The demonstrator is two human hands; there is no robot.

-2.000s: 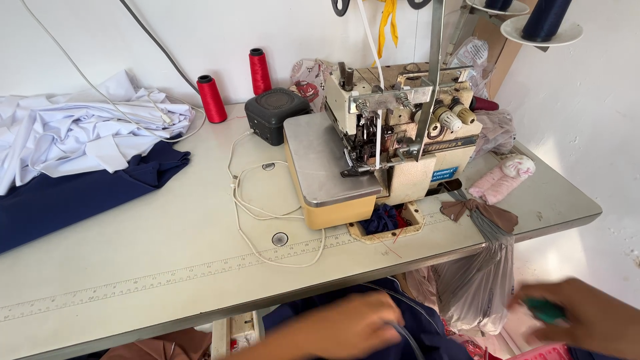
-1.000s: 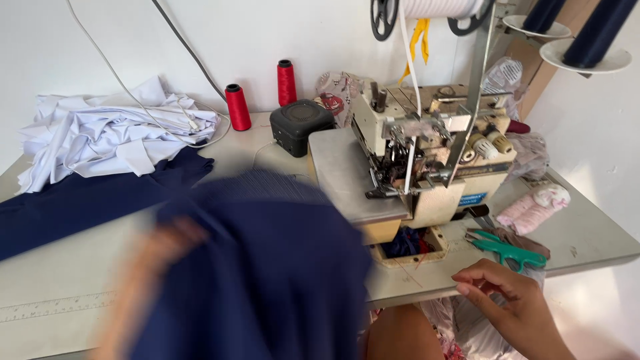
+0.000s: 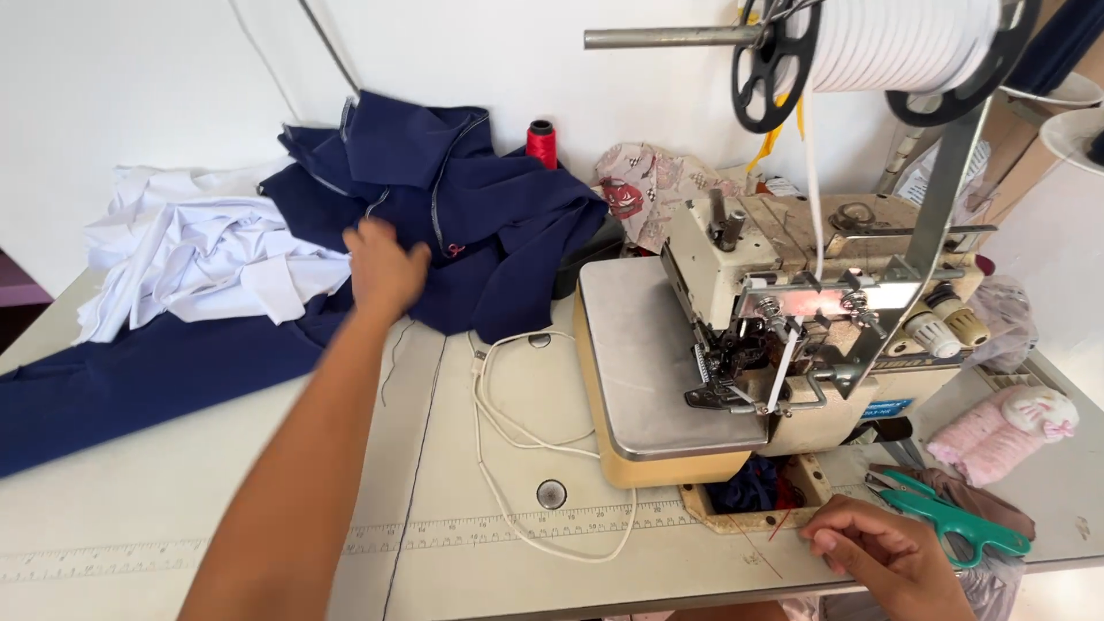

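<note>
My left hand [image 3: 384, 267] reaches to the back left and lies at the lower edge of a heap of navy blue fabric [image 3: 517, 203] with overlocked edges; whether it grips the cloth I cannot tell. Folded navy fabric [image 3: 190, 379] and crumpled white fabric [image 3: 216, 250] lie to its left. My right hand [image 3: 880, 548] rests at the table's front edge with its fingers curled, holding nothing visible. Beside it are teal-handled thread snips or scissors [image 3: 957, 517]. Behind it stands an overlock sewing machine [image 3: 802, 285] with white elastic [image 3: 813, 172] running down into it.
A white charging cable [image 3: 487, 440] loops in front of the machine's metal plate [image 3: 655, 371]. A red thread cone [image 3: 542, 145] stands by the wall, partly behind the navy heap. A dark box [image 3: 586, 259] is half covered. A pink plush item [image 3: 992, 431] lies at the right.
The navy fabric that was over the front of the table now lies heaped at the back left, and my left hand has moved there. The teal tool, in my right hand at first, lies on the table.
</note>
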